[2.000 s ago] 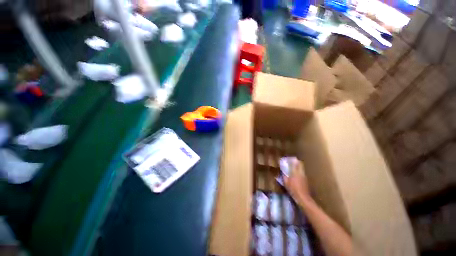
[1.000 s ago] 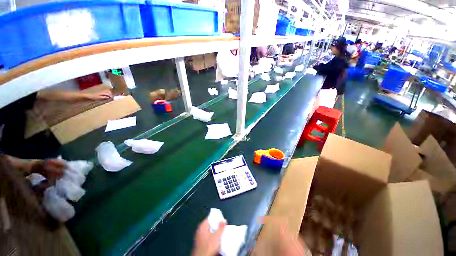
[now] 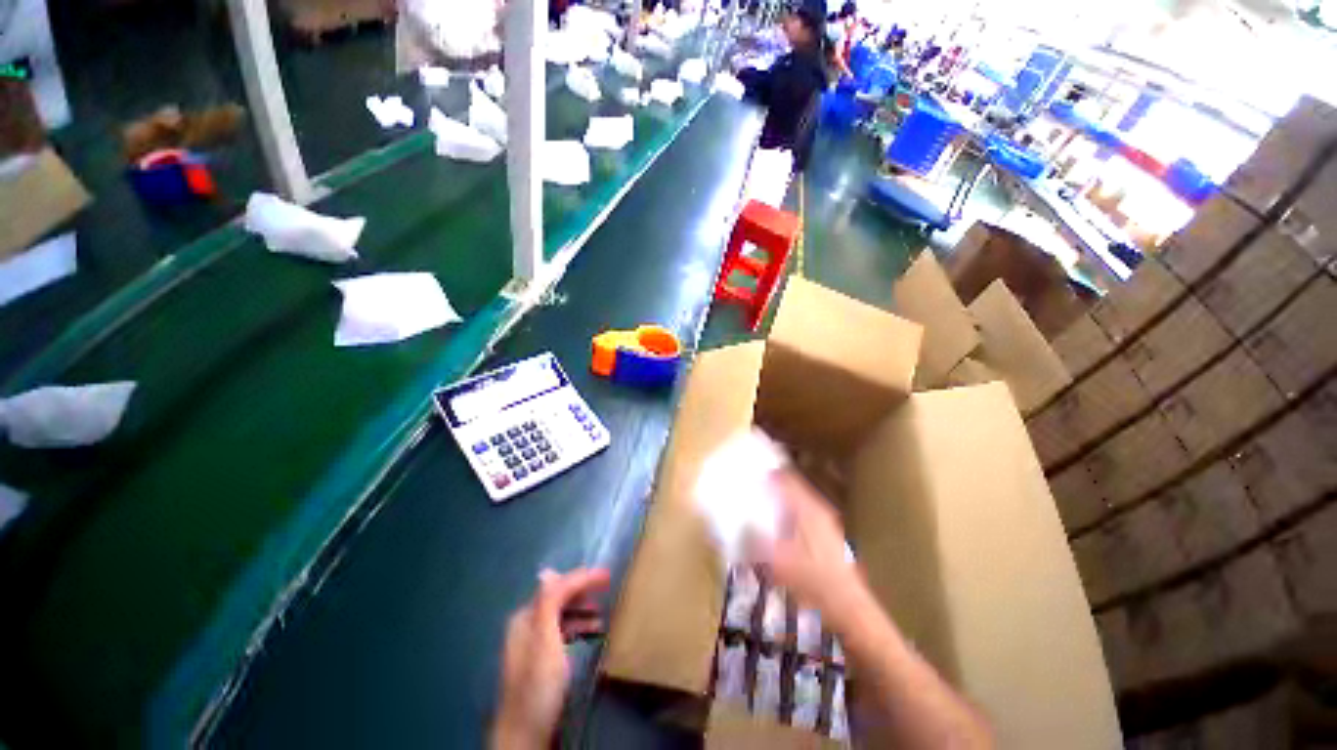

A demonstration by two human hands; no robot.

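My right hand [image 3: 799,542] is blurred and holds a white wrapped product [image 3: 741,495] over the left part of the open brown carton [image 3: 953,498]. My left hand [image 3: 546,652] is empty, fingers apart and curved, over the dark bench strip left of the carton. Wrapped products [image 3: 770,674] stand in the divider cells at the near end of the carton. My right hand and forearm hide part of the carton's inside.
A calculator [image 3: 524,425] and an orange and blue tape dispenser [image 3: 639,356] lie on the bench strip [image 3: 425,615]. White wrapped products [image 3: 393,306] lie on the green belt [image 3: 220,381]. A red stool [image 3: 758,264] and a person [image 3: 793,88] are beyond; stacked cartons [image 3: 1217,425] stand right.
One second ago both hands were low over the bench, a white product at my left hand. Now my right hand has a product over the carton and my left is empty. The view has turned right.
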